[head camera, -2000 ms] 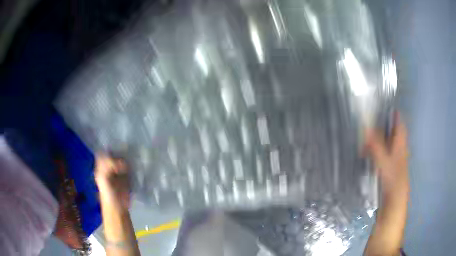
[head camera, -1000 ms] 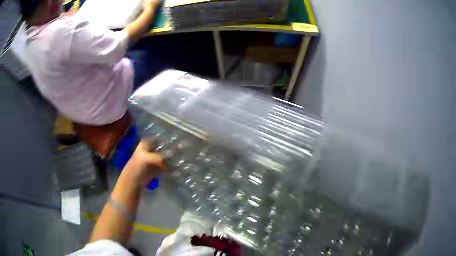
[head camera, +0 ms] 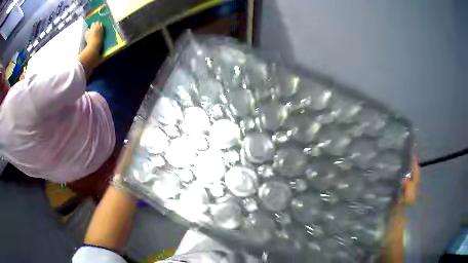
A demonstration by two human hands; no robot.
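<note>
A clear, shiny blister tray with rows of large round pockets and smaller ones between fills the middle of the head view, tilted; I cannot tell if it is one tray or several nested. My left hand is at its lower left edge, with the fingers mostly hidden behind the tray and the forearm below. My right hand grips its right edge, blurred, with fingertips showing beside the rim.
A seated person in a pale pink shirt is close on the left, one hand on a green-topped workbench with small parts in rows. A grey wall stands behind and right. A dark cable runs at the right.
The tray has turned its round pockets towards the camera and come up, with my right hand now visible at its right edge. The bench and seated person have shifted left in view.
</note>
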